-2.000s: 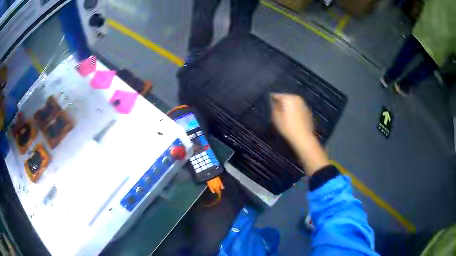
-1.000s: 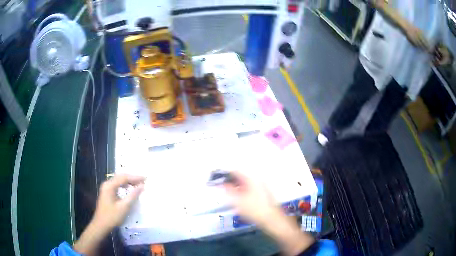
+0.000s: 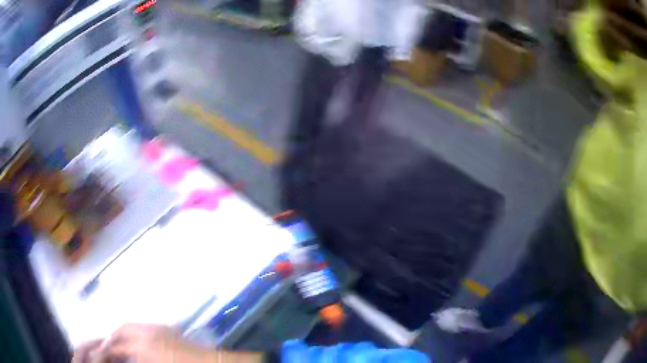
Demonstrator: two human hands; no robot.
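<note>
The view is blurred. My right hand point(image 3: 145, 346) is low at the left, over the front of the white machine worktable point(image 3: 191, 248), cut off by the bottom edge. Its fingers point left; whether they hold a part cannot be told. My left hand cannot be made out. The gold machine head point(image 3: 50, 213) stands at the far left of the table, with a dark-orange fixture point(image 3: 103, 204) beside it. The stack of black trays point(image 3: 397, 205) is to the right of the table.
Pink pads point(image 3: 174, 169) lie along the table's far edge. The handheld controller point(image 3: 312, 273) with its orange connector point(image 3: 331, 314) is at the front right corner, near the red knob point(image 3: 284, 268). A person in yellow-green point(image 3: 614, 191) is at the right; another person's dark legs point(image 3: 337, 96) are behind the trays.
The view has swung right, bringing the trays towards the middle. The dark part seen at my right hand cannot be made out now. My left hand has dropped out of sight. A person in yellow-green has appeared.
</note>
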